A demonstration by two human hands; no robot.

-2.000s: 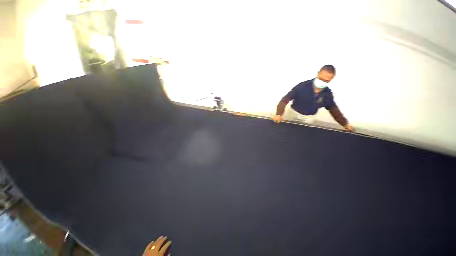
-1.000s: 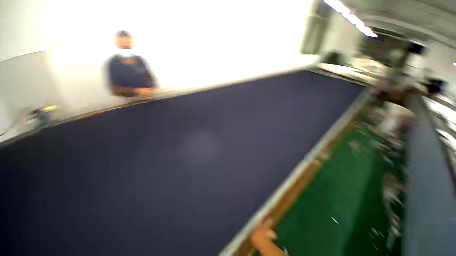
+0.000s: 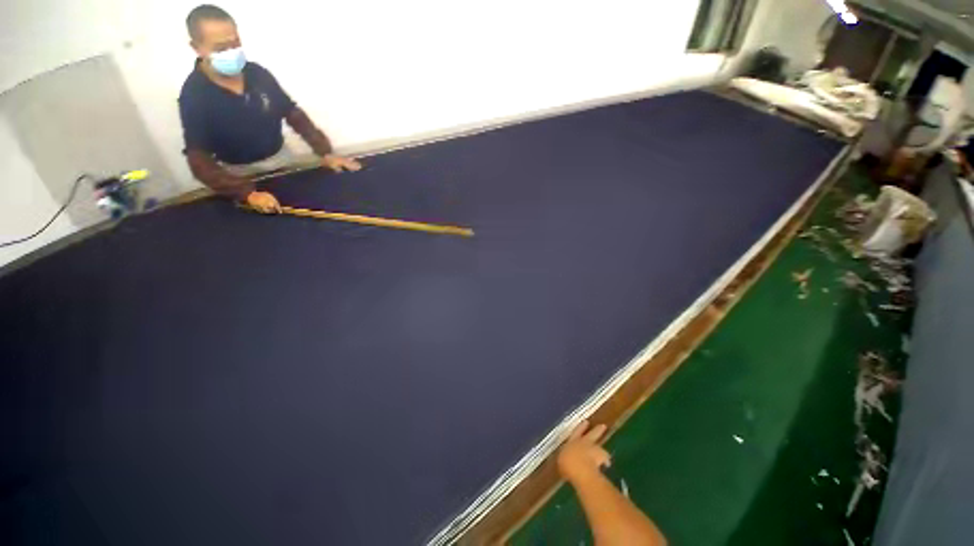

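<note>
Dark navy fabric (image 3: 427, 309) lies flat over the long table. Whitish striped layer edges (image 3: 630, 368) run along its near side. My right hand (image 3: 584, 452) is at the wooden table edge, touching or just beside the striped edges, fingers apart and nothing seen in it. My left hand is out of the picture. Across the table, a masked person (image 3: 240, 117) holds a thin yellow stick (image 3: 374, 221) in one hand over the fabric. Their other hand rests at the far fabric edge.
A small machine (image 3: 118, 192) with a black cord is at the far left edge. Pale bundled material (image 3: 801, 101) lies at the table's far end. Scraps litter the green floor (image 3: 737, 405). A grey-skirted table (image 3: 940, 352) stands at right.
The view has swung right along the table. The raised, folded fabric at the left is out of view. The yellow stick now shows in the other person's hand. My right hand is at the table edge.
</note>
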